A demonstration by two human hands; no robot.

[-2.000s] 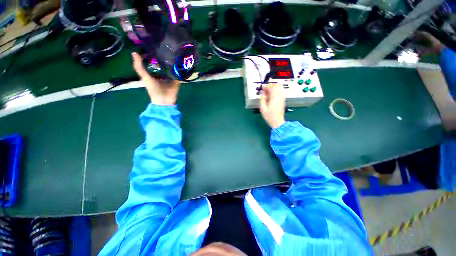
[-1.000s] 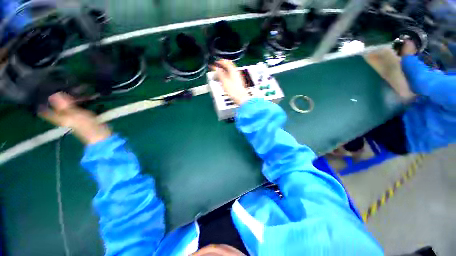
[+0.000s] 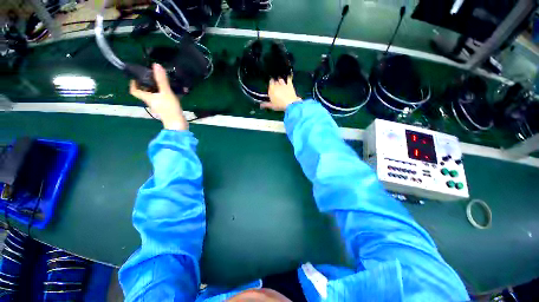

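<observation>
My left hand [image 3: 162, 97] grips an ear cup of a black headset [image 3: 140, 74] over the green conveyor, its pale headband rising to the upper left; no light shows on it. My right hand [image 3: 281, 93] is at the lower edge of another black headset [image 3: 266, 62] on the conveyor, fingers on its dark part; whether they grip it is hidden. The white tester [image 3: 416, 158] stands to the right with red digits lit and no hand on it.
More headsets [image 3: 341, 85] lie along the conveyor behind a pale rail [image 3: 227, 121], some with upright boom microphones. A tape ring [image 3: 479, 213] lies right of the tester. A blue tray [image 3: 58, 183] with dark items is at the left. Metal posts stand behind at the right.
The view has swung left. My right hand has left the tester for a headset on the conveyor. The headset at my left hand, lit two seconds ago, is now dark.
</observation>
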